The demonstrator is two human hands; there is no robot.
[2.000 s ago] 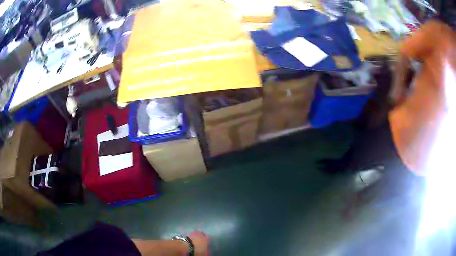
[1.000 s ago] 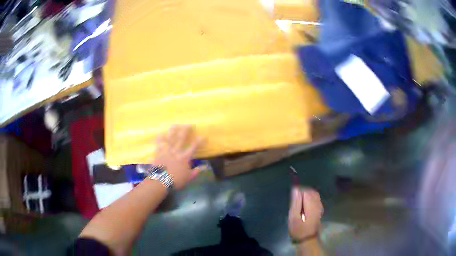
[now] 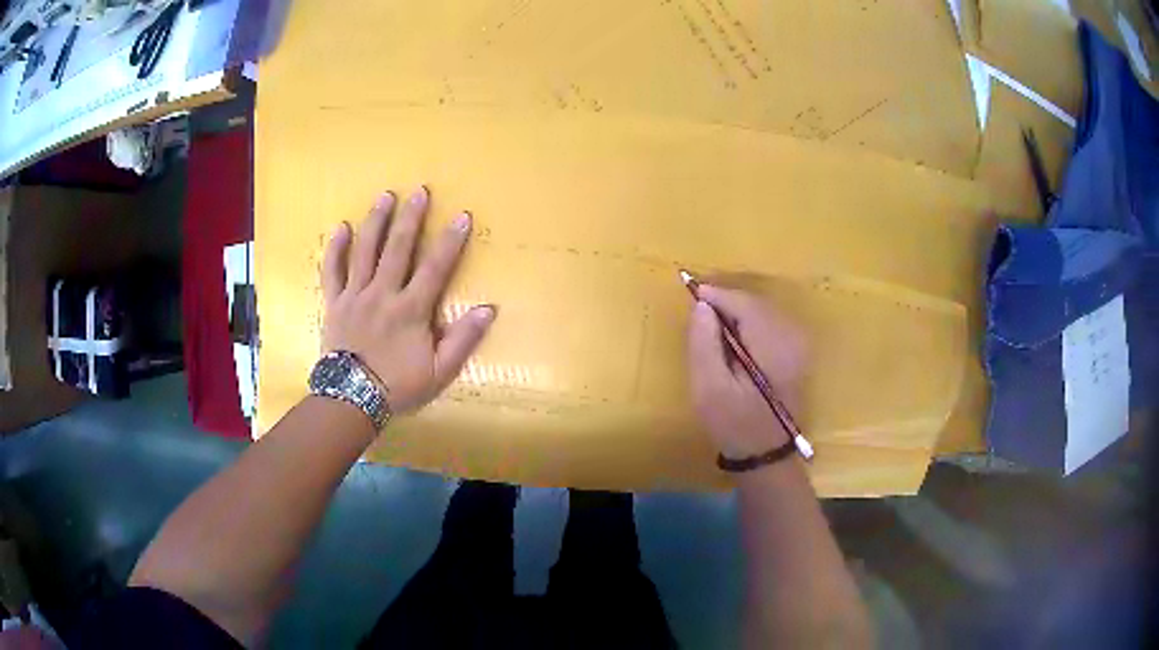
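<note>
Yellow pattern card [image 3: 572, 178] covers the table, with faint dashed and pencilled lines and small writing. A narrower card piece [image 3: 559, 330] of the same yellow lies across it near the front edge. My left hand [image 3: 400, 298] lies flat on this piece, palm down, fingers spread, holding nothing. My right hand [image 3: 750, 368] holds a thin dark red pencil [image 3: 763, 384]. Its pale tip is at the card by a dashed line, and its white end points back towards my wrist.
A folded blue denim garment [image 3: 1036, 305] with a white written label [image 3: 1096, 381] lies at the right. A dark pointed tool [image 3: 1037, 169] lies beside it. Black scissors [image 3: 155, 36] lie on the white table at the upper left. Red cloth [image 3: 216, 292] hangs below at the left.
The view has moved closer over the card. My left hand now lies further onto the card. My right hand with the pencil has come up from below the table edge onto the card.
</note>
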